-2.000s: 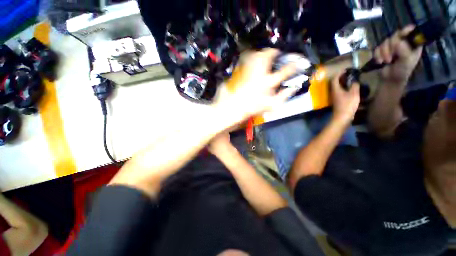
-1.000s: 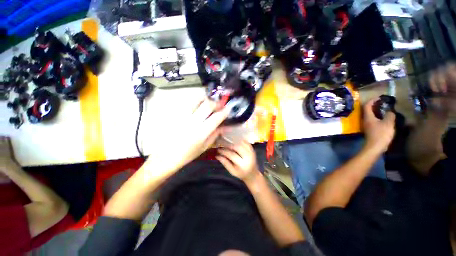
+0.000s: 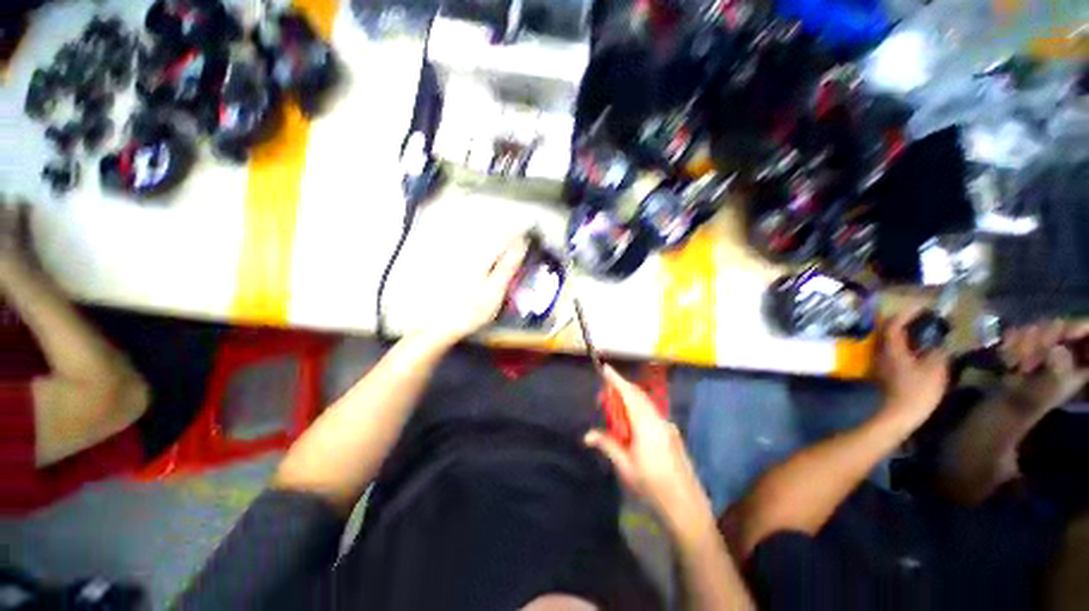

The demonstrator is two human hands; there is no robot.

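My left hand (image 3: 484,292) holds a black rounded housing (image 3: 535,289) with a pale, silvery inside at the bench's front edge. My fingers are around its left side. My right hand (image 3: 645,439) grips a red-handled hand tool (image 3: 615,408), whose thin dark shaft points up and left, its tip a little right of the housing. The tip and the housing's inner details are blurred. Whether the tip touches anything cannot be told.
Part-built units (image 3: 609,236) crowd the back of the white bench (image 3: 346,245). A grey box (image 3: 508,113) with a black cord stands ahead. More units (image 3: 149,161) lie left. A black oval unit (image 3: 822,304) lies right, beside a neighbour's hands. Red stools stand below.
The red-handled tool has gone from the bench edge into my right hand. The housing in my left hand has come away from the crowded units. The view has shifted, so the bench scene sits further right.
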